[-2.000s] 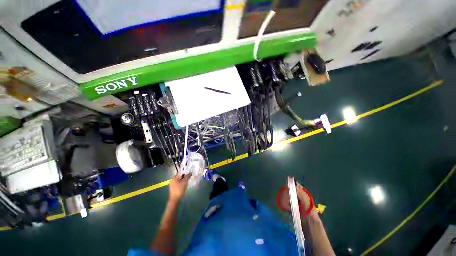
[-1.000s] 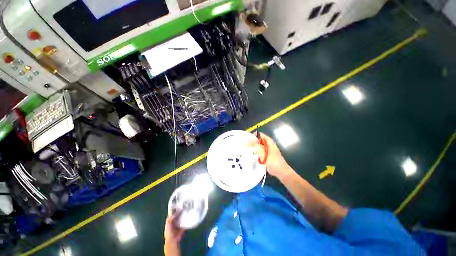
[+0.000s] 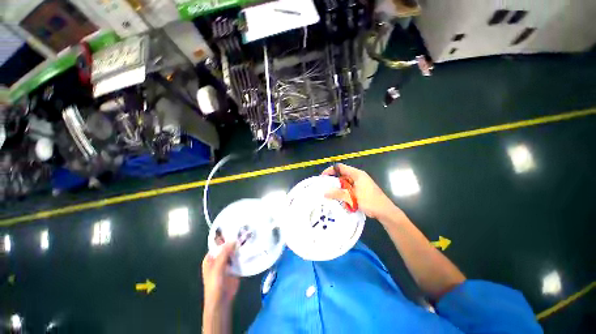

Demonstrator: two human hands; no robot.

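My left hand [image 3: 221,271] grips a whitish, partly see-through component reel [image 3: 251,246] at its lower left, thumb on its face. A pale carrier tape [image 3: 206,194] curves up from this reel toward the machine. My right hand [image 3: 358,189] holds a white component reel [image 3: 312,235] at its upper right edge, together with orange-red scissors [image 3: 348,195]. The two reels are side by side in front of my body, their rims meeting or nearly so. The fingers behind the reels are hidden.
Tape feeders [image 3: 245,91] with tangled pale strands stand ahead, a blue bin [image 3: 308,129] under them. A white record sheet [image 3: 280,18] with a pen lies above. A keyboard [image 3: 119,65] is at left. A yellow line [image 3: 418,142] crosses the green floor.
My left hand has raised its reel beside the right one. The tape, hanging straight a second ago, now bows out to the left. The view has shifted, with the machine higher in the picture.
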